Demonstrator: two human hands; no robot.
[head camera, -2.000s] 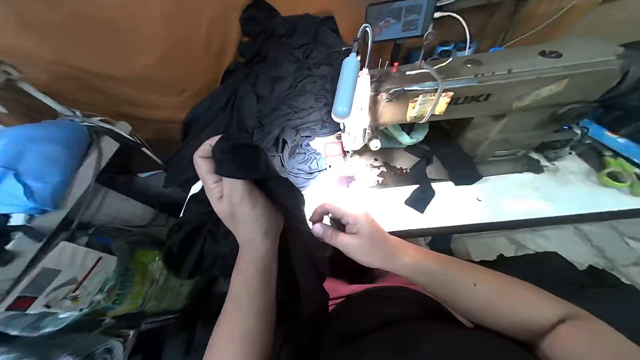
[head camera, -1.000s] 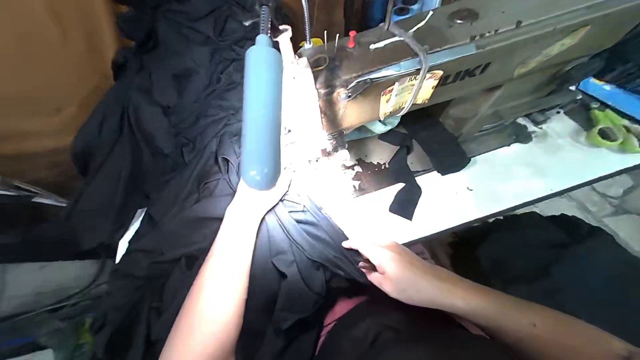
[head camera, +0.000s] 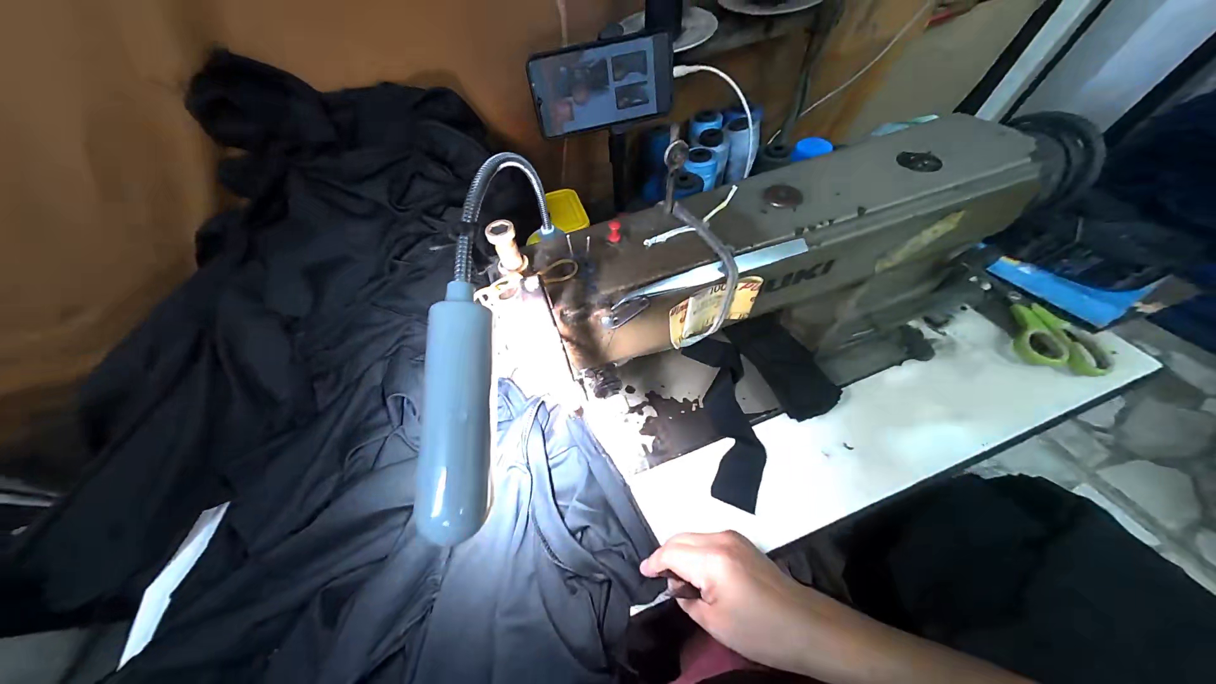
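Note:
Black fabric (head camera: 313, 313) lies heaped over the left side and runs down to the lower middle, where a lamp lights it grey-blue. My right hand (head camera: 712, 579) is at the table's front edge, its fingers closed on the edge of this fabric. My left hand is out of view. A Juki sewing machine (head camera: 845, 247) stands behind, its needle area washed out by glare. In front of it hangs a grey-blue gooseneck lamp (head camera: 454, 418). Black fabric strips (head camera: 784, 370) lie beside the machine head on the white table (head camera: 912, 427).
Green-handled scissors (head camera: 1054, 340) lie at the table's right end, near a blue packet (head camera: 1073, 285). Behind the machine stand several blue thread spools (head camera: 708, 152) and a mounted phone (head camera: 600, 84). More black fabric (head camera: 988, 570) is at the lower right.
My left hand, on the fabric in the earlier frames, has gone out of view. My right hand remains by the table's front edge. The view has shifted, showing more of the machine's top.

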